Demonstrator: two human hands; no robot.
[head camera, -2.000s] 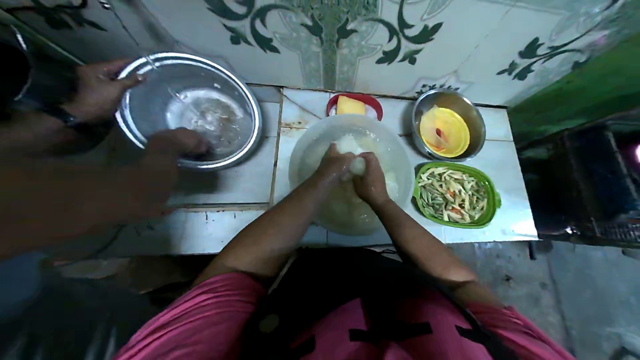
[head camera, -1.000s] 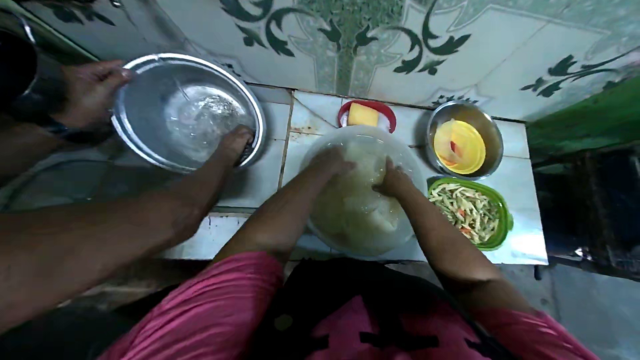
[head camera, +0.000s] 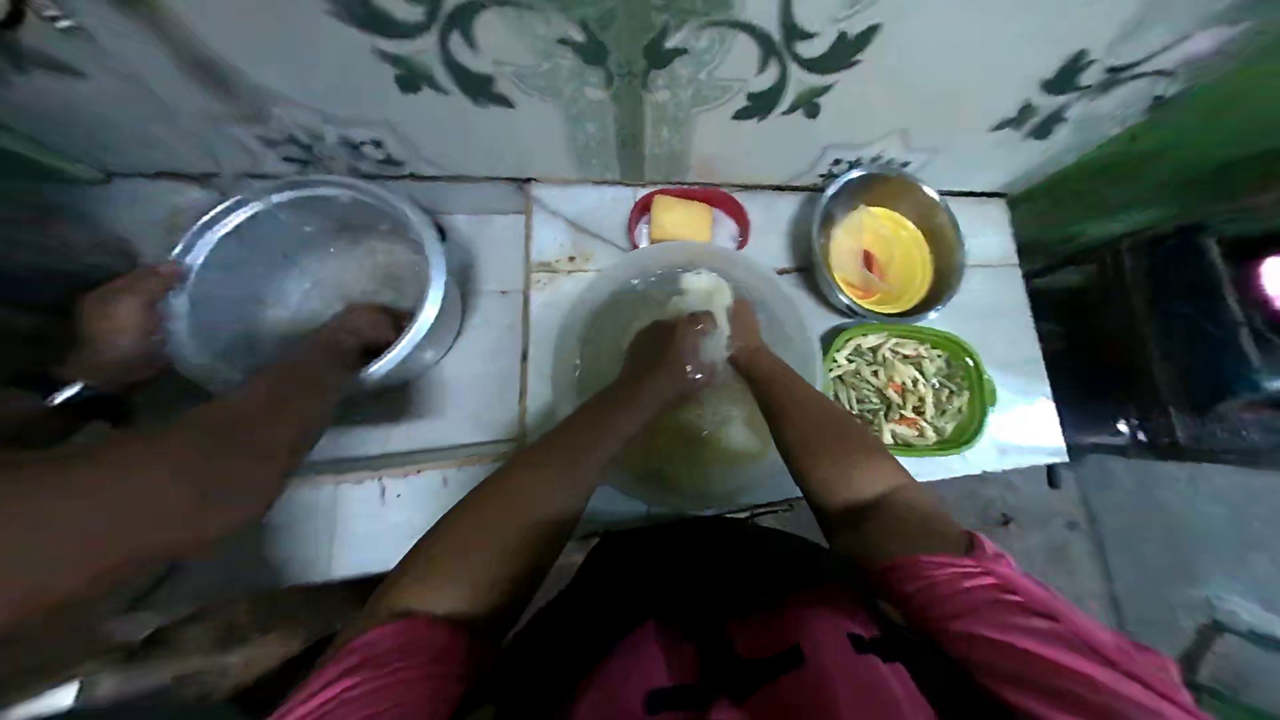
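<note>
A translucent plastic bowl (head camera: 575, 355) of cloudy water stands in front of me. Over the water, my left hand (head camera: 675, 350) and my right hand (head camera: 742, 330) press together around a wet, pale, soft mass (head camera: 706, 292), whose upper end sticks out between them. What it is made of I cannot tell. More pale matter lies under the water near the bowl's front. Behind the bowl, a yellow block (head camera: 681, 219) rests in a red dish (head camera: 738, 212).
At the left, a co-worker's hands (head camera: 365, 335) are at a steel basin (head camera: 435, 290). On the right of the tiled ledge (head camera: 490, 395) stand a steel bowl (head camera: 830, 215) holding a yellow bowl (head camera: 905, 260), and a green container (head camera: 975, 400) of cut vegetable strips.
My hands were apart in the water a second ago; now they are together around the pale mass, above the surface. The co-worker's basin is tilted differently.
</note>
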